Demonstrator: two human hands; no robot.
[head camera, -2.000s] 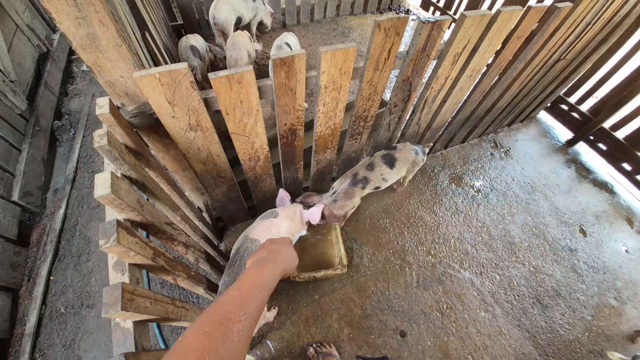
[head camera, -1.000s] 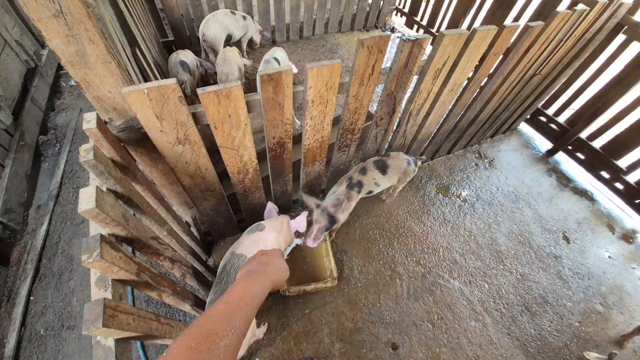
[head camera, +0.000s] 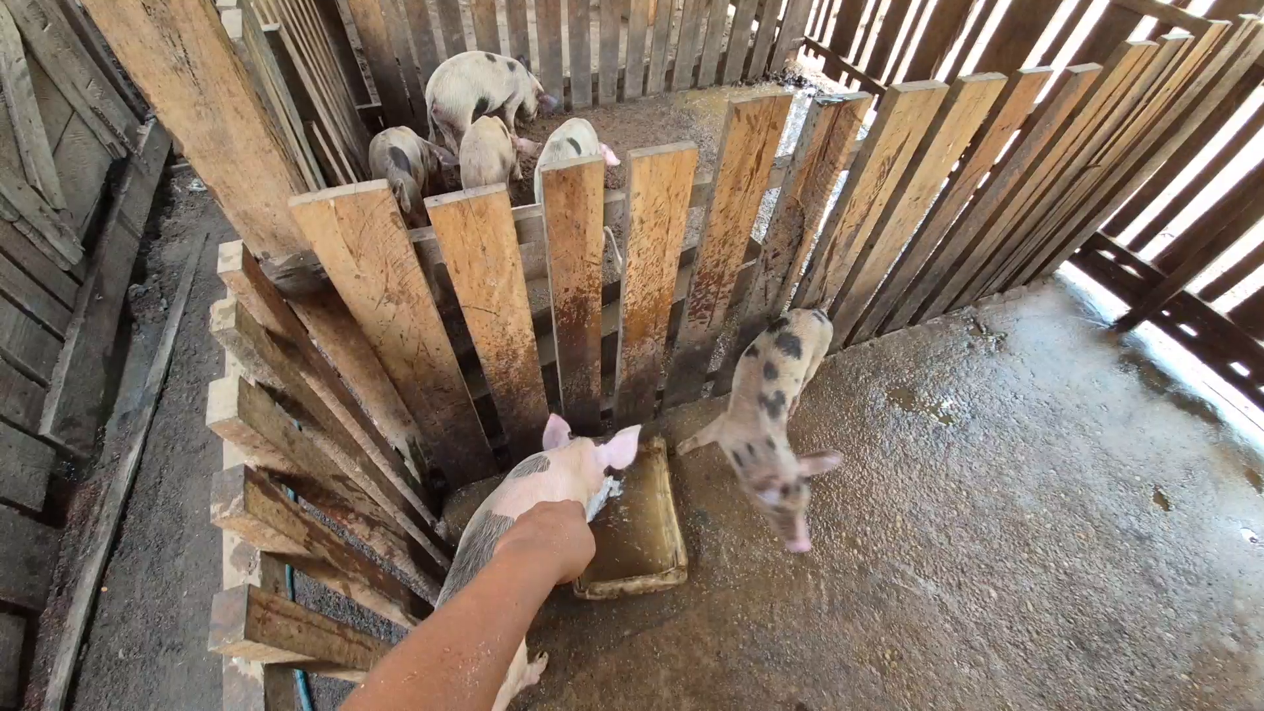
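Note:
My left hand (head camera: 548, 541) reaches in from the lower left, its fingers curled and mostly hidden behind its back. It is over or against the back of a pink and grey pig (head camera: 494, 509); whether it grips anything cannot be told. Just past the knuckles shows a small whitish-blue patch (head camera: 603, 497), too unclear to name. The pig's head leans over a shallow rectangular trough (head camera: 637, 538) holding murky liquid. Right of the trough a spotted pig (head camera: 775, 395) faces me, its head slightly blurred. My right hand is out of view.
A wooden slat fence (head camera: 656, 257) runs behind the trough, with several pigs (head camera: 486, 94) in the pen beyond. Slanting boards (head camera: 286, 513) border the left, beside a walkway (head camera: 148, 415). Wet concrete floor (head camera: 987, 513) extends right. A blue hose (head camera: 296, 632) shows between the left boards.
The spotted pig, earlier with its head at the trough beside the other pig, has turned away from it and now faces toward me. My left hand stays over the pink and grey pig.

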